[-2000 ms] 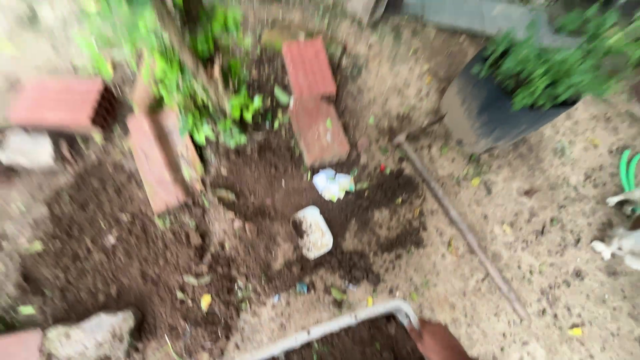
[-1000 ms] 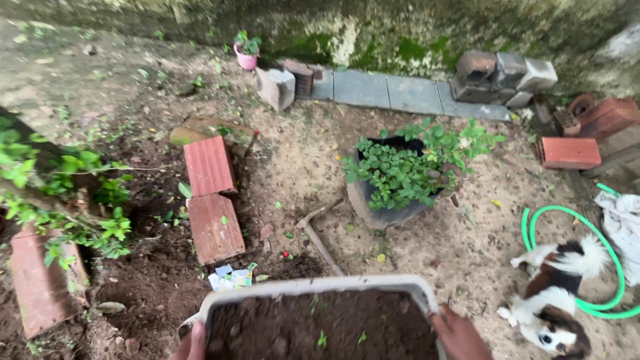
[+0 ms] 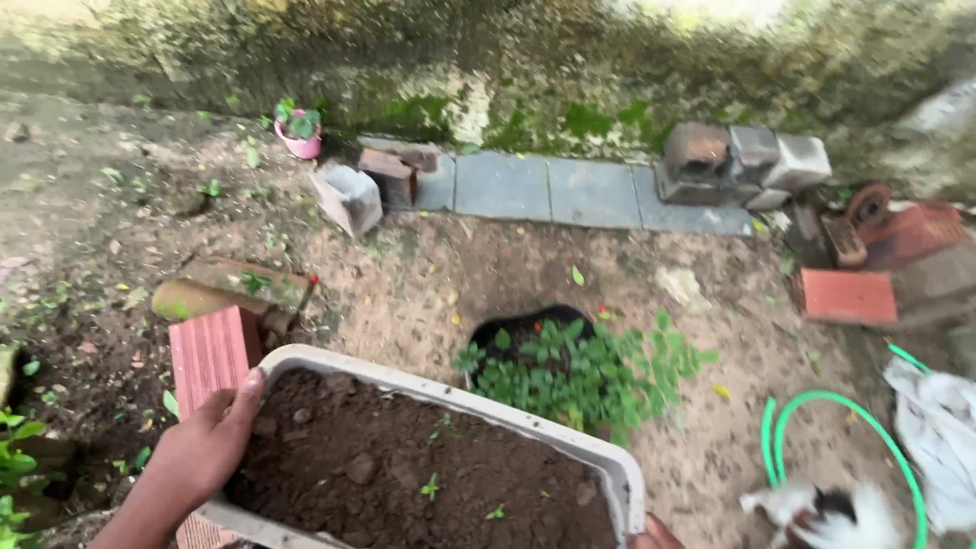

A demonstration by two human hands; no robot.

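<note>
A long whitish planter box [image 3: 457,398] filled with dark soil [image 3: 396,465] and a few small green seedlings is held up at the bottom centre. My left hand [image 3: 200,450] grips its left end, the thumb over the rim. At the lower right corner, my right hand [image 3: 654,534] holds the other end; only some fingers show. A red ribbed brick [image 3: 213,358] lies on the ground just beyond my left hand. Past the planter's far rim stands a dark pot [image 3: 488,332] with a leafy green plant [image 3: 579,374].
A mossy wall [image 3: 488,69] runs along the back, with grey slabs [image 3: 503,185], stacked blocks [image 3: 717,164] and a pink pot [image 3: 299,137] at its foot. On the right are a red brick [image 3: 849,296], a green hose [image 3: 900,450], a white sack [image 3: 938,435] and a dog [image 3: 839,518].
Two seconds ago only one hand showed at the planter; now both hold it, and more of its soil shows. The view has swung up toward the wall.
</note>
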